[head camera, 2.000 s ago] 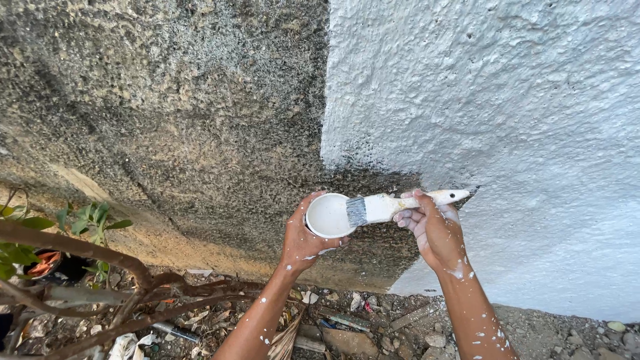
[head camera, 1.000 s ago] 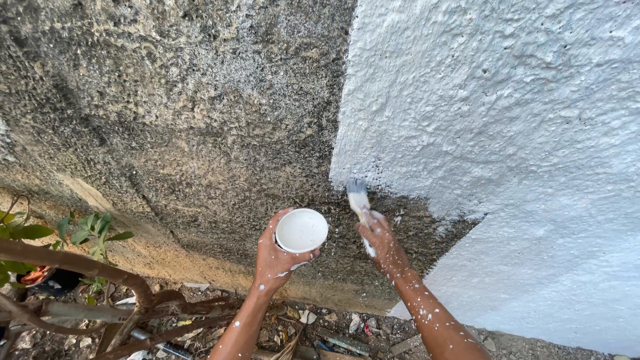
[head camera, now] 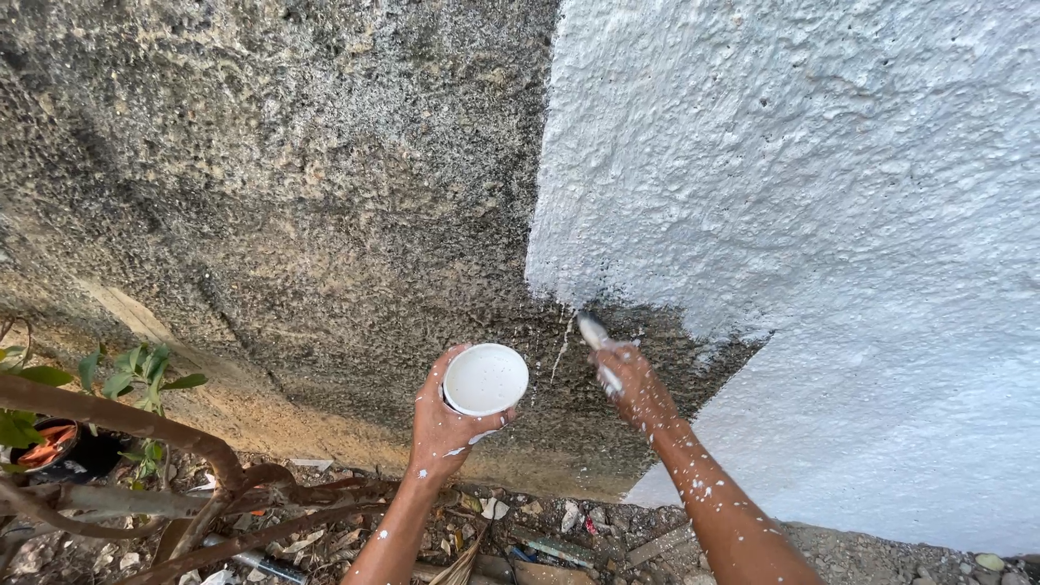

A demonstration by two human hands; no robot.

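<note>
My left hand (head camera: 451,418) is wrapped around a white cup of white paint (head camera: 486,379), its mouth turned toward me. To its right, my right hand (head camera: 634,382) grips a paintbrush (head camera: 595,329) by its white handle. The bristles are at the lower edge of the white-painted part of the wall (head camera: 731,179), where thin paint drips run down. Rough, dark, bare masonry (head camera: 325,244) lies to the left and below. White paint spots both hands and forearms.
Bare branches (head camera: 162,431) and a leafy plant (head camera: 142,374) reach in at lower left, by a black pot (head camera: 69,463) with something orange inside. Stones, dry leaves and debris cover the ground (head camera: 528,528) along the wall's foot.
Two seconds ago the brush was over the cup's mouth; it then moved up to the wall, right of the cup. Since one second ago, white drips show below the painted edge.
</note>
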